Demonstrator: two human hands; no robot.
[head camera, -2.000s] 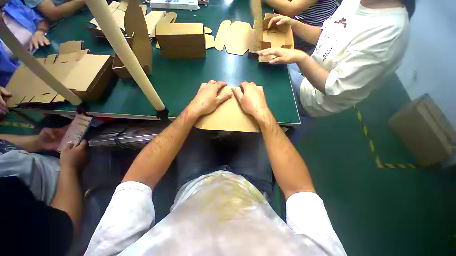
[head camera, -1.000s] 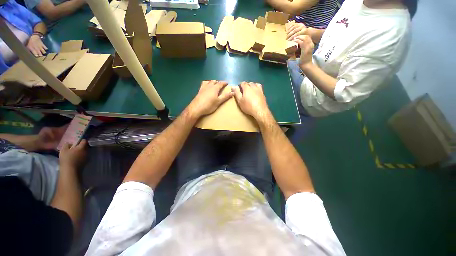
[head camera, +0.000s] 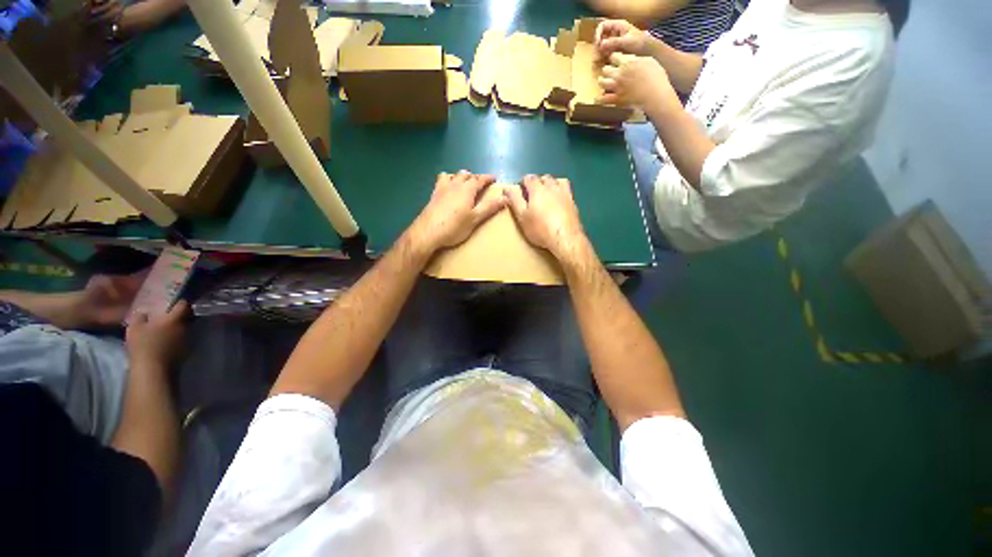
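A plain brown carton (head camera: 496, 257) lies flat at the bench's near edge, in front of my lap, its near side reaching over the edge. My left hand (head camera: 457, 209) lies on its left part and my right hand (head camera: 545, 211) on its right part. The fingers of both hands point away from me and bend down at the far edge; the thumbs nearly meet in the middle. The hands cover the carton's far part, and its underside is hidden.
A closed brown box (head camera: 393, 84) stands mid-bench. An open box (head camera: 593, 82) is in a person's hands at right. Cardboard blanks (head camera: 103, 169) lie at left behind cream posts (head camera: 272, 114). A person at left holds a pinkish slab (head camera: 163, 283). A larger carton (head camera: 922, 281) stands on the floor.
My hands and the carton have stayed still. The person at right has swung the open box's lid down and moved their hands over it. People at the far left have shifted, and the blanks there have moved.
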